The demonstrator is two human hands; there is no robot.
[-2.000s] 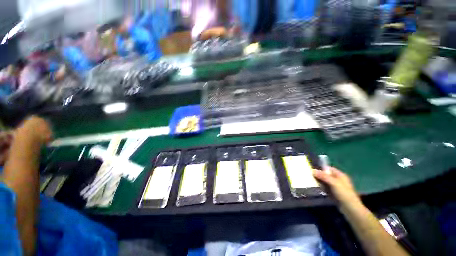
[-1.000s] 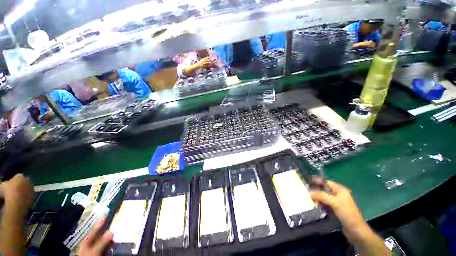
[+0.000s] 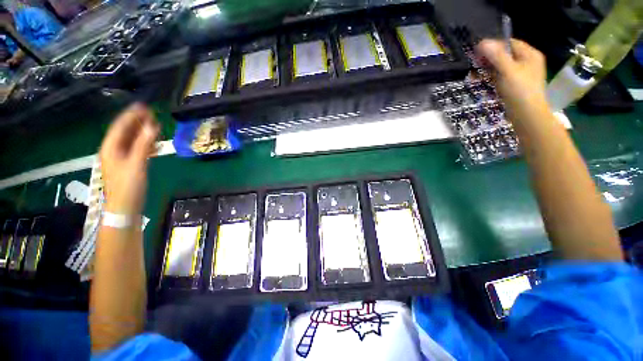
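A black phone tray [image 3: 436, 271] with five open phone bodies [image 3: 283, 240] lies in front of me, their white batteries showing. A second black tray [image 3: 176, 99] with five phone bodies [image 3: 310, 56] sits farther back on the clear blister trays. My left hand [image 3: 129, 144] is raised and blurred left of the back tray, its fingers curled; whether it holds anything is unclear. My right hand [image 3: 518, 67] is beside the back tray's right end, with thin grey tweezers [image 3: 506, 28] standing up from its fingers.
A blue parts bin [image 3: 187, 139] and a white strip [image 3: 359, 135] lie between the trays. Blister trays [image 3: 476, 116] and a dispenser bottle [image 3: 572, 83] are at right. Liner strips [image 3: 92, 211] and more phones [image 3: 25, 250] are at left. Another phone [image 3: 509, 290] lies lower right.
A tray of phones now sits on the blister trays, with another tray in front of me. Both my hands have moved up and away from me. The other hand at far left is gone from view.
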